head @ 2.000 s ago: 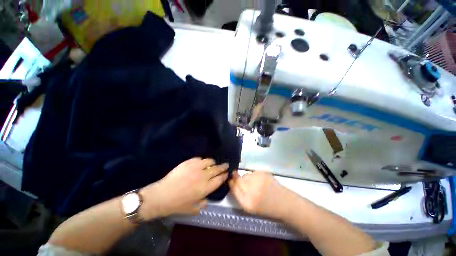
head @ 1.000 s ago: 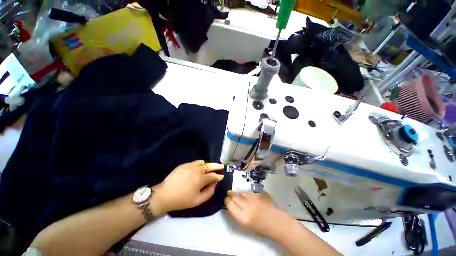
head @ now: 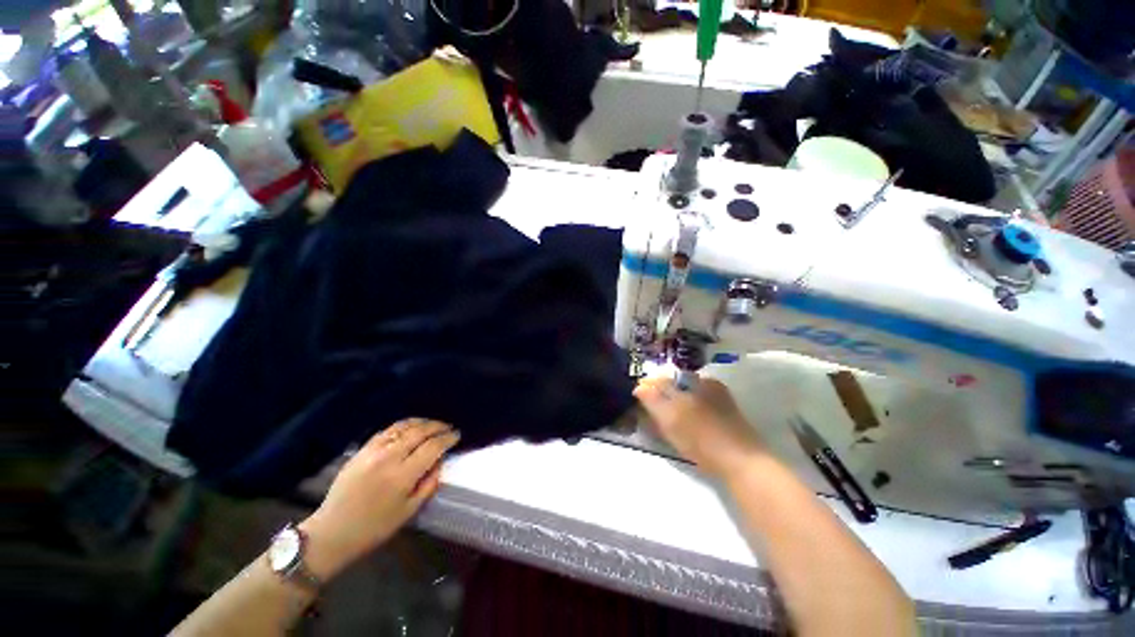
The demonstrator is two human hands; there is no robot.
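Note:
The dark garment piece (head: 423, 311) lies spread on the table left of the needle, its right edge at the presser foot (head: 637, 363). My left hand (head: 388, 473), with a watch on the wrist, rests at the garment's front edge; its fingertips are on or under the cloth, and I cannot tell if they grip it. My right hand (head: 691, 413) is at the needle area beside the garment's right edge, fingers bent together; whether it pinches cloth is unclear. The white lockstitch machine (head: 846, 299) stands over the right end of the cloth.
Thread snips (head: 836, 470) lie under the machine arm, with a small dark tool (head: 999, 544) to their right. A yellow box (head: 398, 122) stands behind the garment. The measuring tape (head: 597, 548) runs along the table's front edge. Dark cloth (head: 890, 118) is piled behind the machine.
My left hand has moved from near the needle left and toward the table's front edge. My right hand has moved up closer to the presser foot. The garment's lower right part has shifted and bunched.

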